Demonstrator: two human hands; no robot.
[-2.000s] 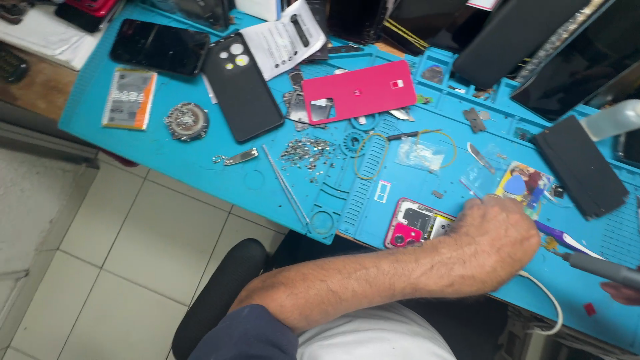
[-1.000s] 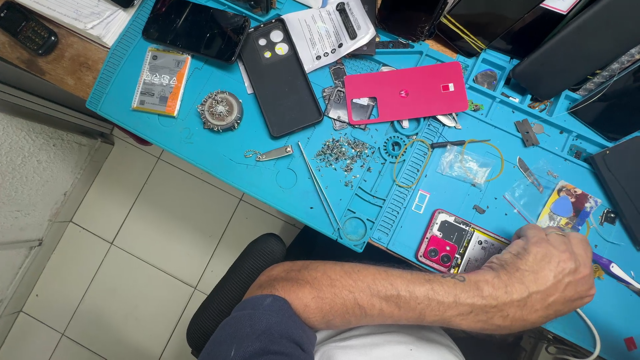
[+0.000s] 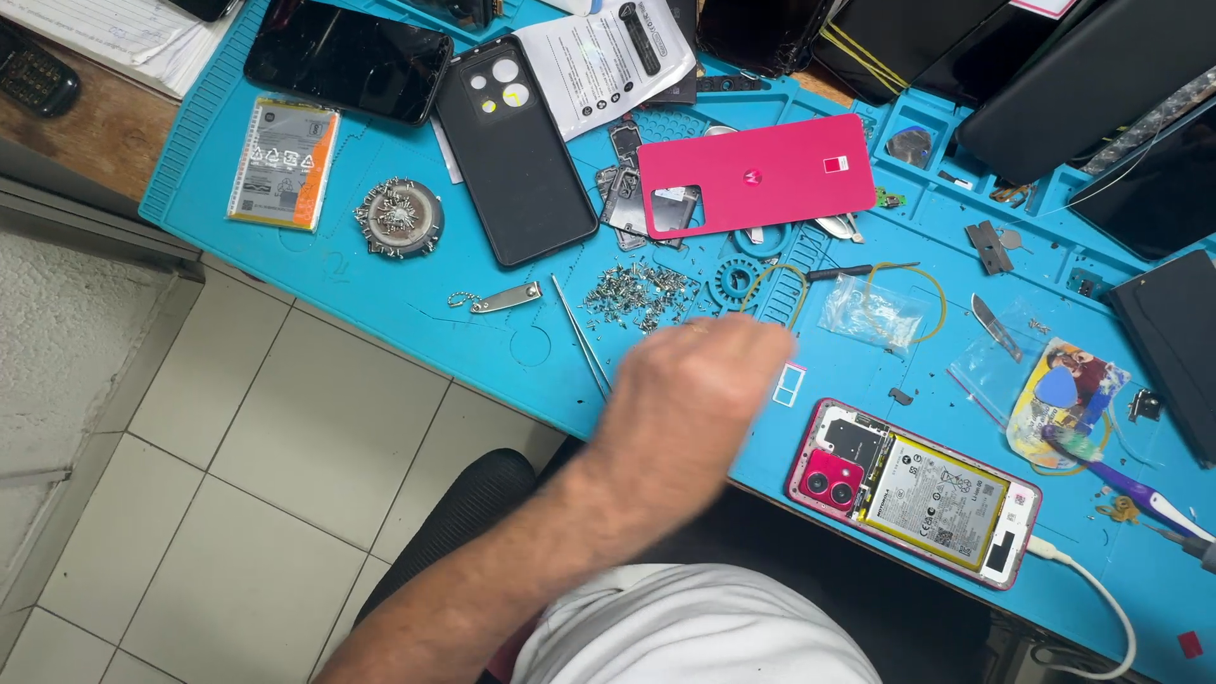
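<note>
My left hand [image 3: 698,408], blurred by motion, is above the mat's front edge, with its fingers curled; whether it holds anything cannot be told. My right hand is out of view. Steel tweezers [image 3: 578,332] lie beside my left hand, partly hidden by it. Beyond my knuckles is a pile of small screws [image 3: 641,294]. To the right lies an opened phone with a pink frame [image 3: 826,408], its battery [image 3: 936,503] exposed and a white cable [image 3: 1092,579] at its end. A pink Motorola back cover [image 3: 750,180] lies farther back.
On the blue mat [image 3: 380,304] are a loose battery [image 3: 282,163], a round screw holder [image 3: 399,218], nail clippers [image 3: 506,297], a black phone case [image 3: 522,161] and a dark phone [image 3: 347,59]. A scalpel blade [image 3: 996,326], a plastic bag [image 3: 869,309] and a purple-handled brush [image 3: 1130,489] lie at right.
My left hand has moved left, away from the opened phone, whose battery it partly covered before. The view has shifted.
</note>
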